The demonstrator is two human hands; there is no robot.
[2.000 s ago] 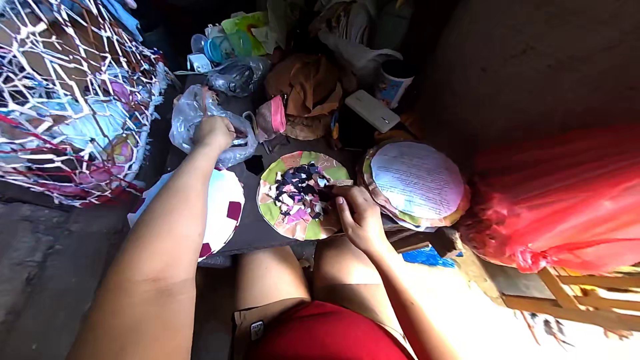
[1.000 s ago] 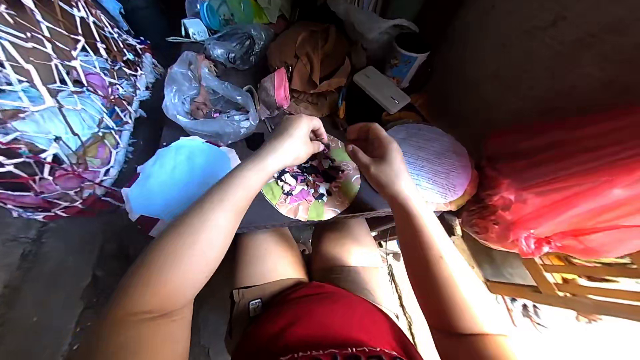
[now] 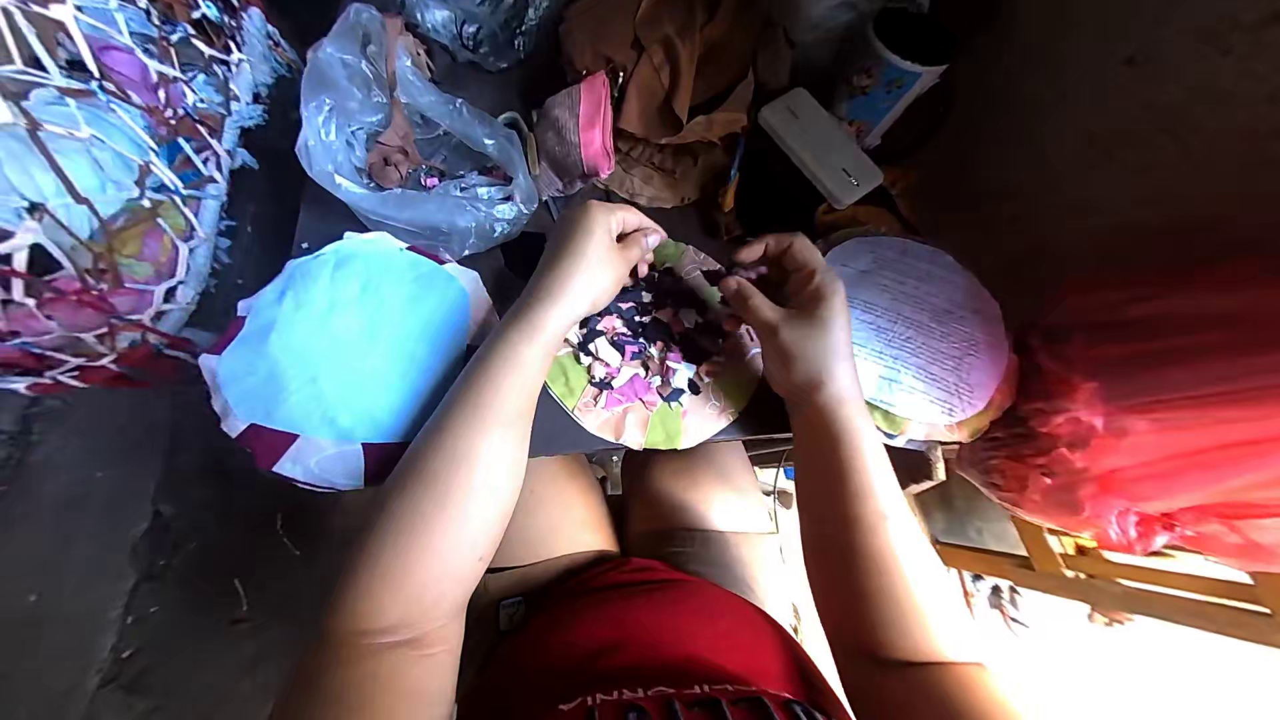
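Observation:
A round patchwork fabric piece in green and peach lies on the dark table in front of me, with a heap of small fabric scraps on it. My left hand is over its upper left edge, thumb and fingertips together; whether something is between them I cannot tell. Over its upper right part, my right hand pinches small dark and pinkish scraps between thumb and fingers. To the left lies a round piece with a pale blue face and a maroon and white patchwork rim. A stack of round pieces topped with printed paper is at the right.
Behind the work are an open clear plastic bag holding scraps, a pink-edged pouch, brown cloth, a white power bank and a printed tub. A net bag stands left, red sheer material right.
My left hand has moved from the plastic bag to above the round patchwork piece. My right hand has risen from its right edge and now holds scraps. The view has shifted closer.

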